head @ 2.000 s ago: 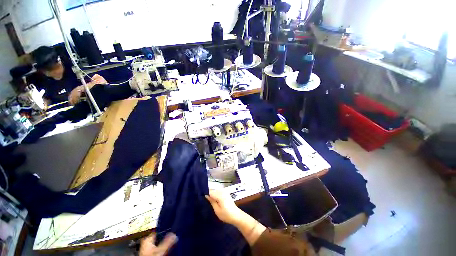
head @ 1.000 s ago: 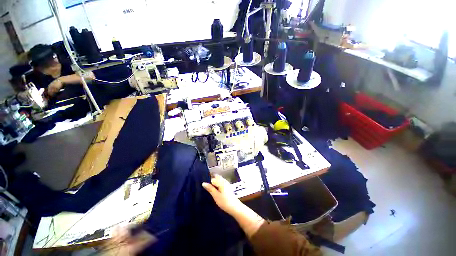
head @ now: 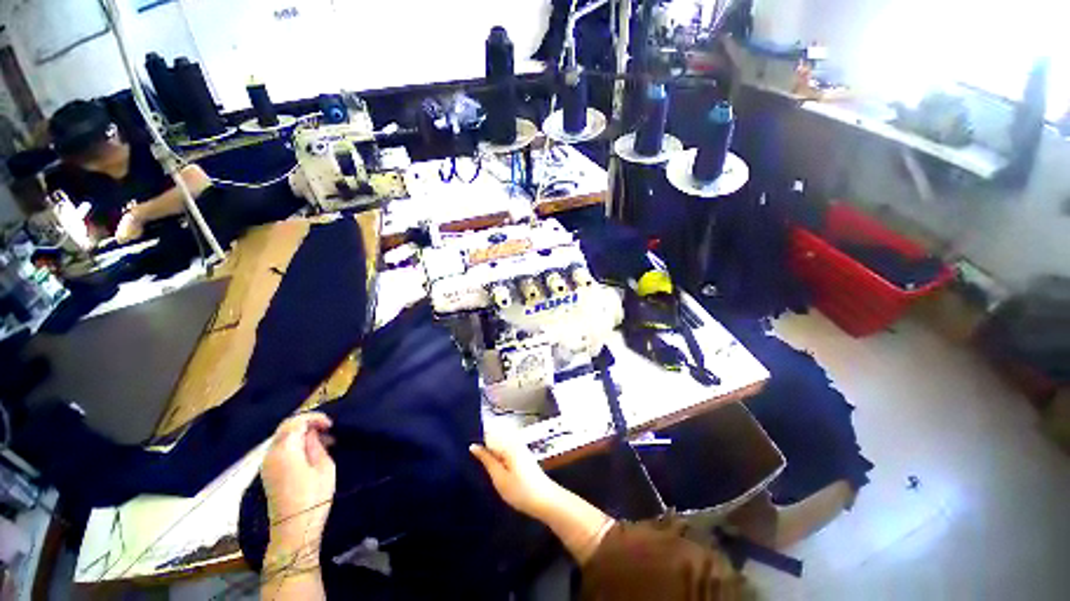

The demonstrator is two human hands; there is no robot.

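A dark navy garment piece (head: 411,434) runs from the left front of the white overlock machine (head: 522,288) over the table's front edge towards my lap. My left hand (head: 299,470) is on the left edge of the cloth, fingers bent and closed on it. My right hand (head: 510,470) holds the cloth's right edge just in front of the machine, thumb and fingers together. The cloth hides the presser foot area.
Left of the machine, a tan cardboard sheet (head: 241,311) lies under a long dark panel (head: 299,305). Dark straps with a yellow item (head: 654,283) lie right of the machine. An open box (head: 716,464) is below the table edge. A red basket (head: 862,276) stands right. A person (head: 112,176) sits at the far left.
My left hand has come up from the lower edge onto the cloth's left side. The cloth is spread wider to the left. My right hand stays near the machine. The view has shifted slightly.
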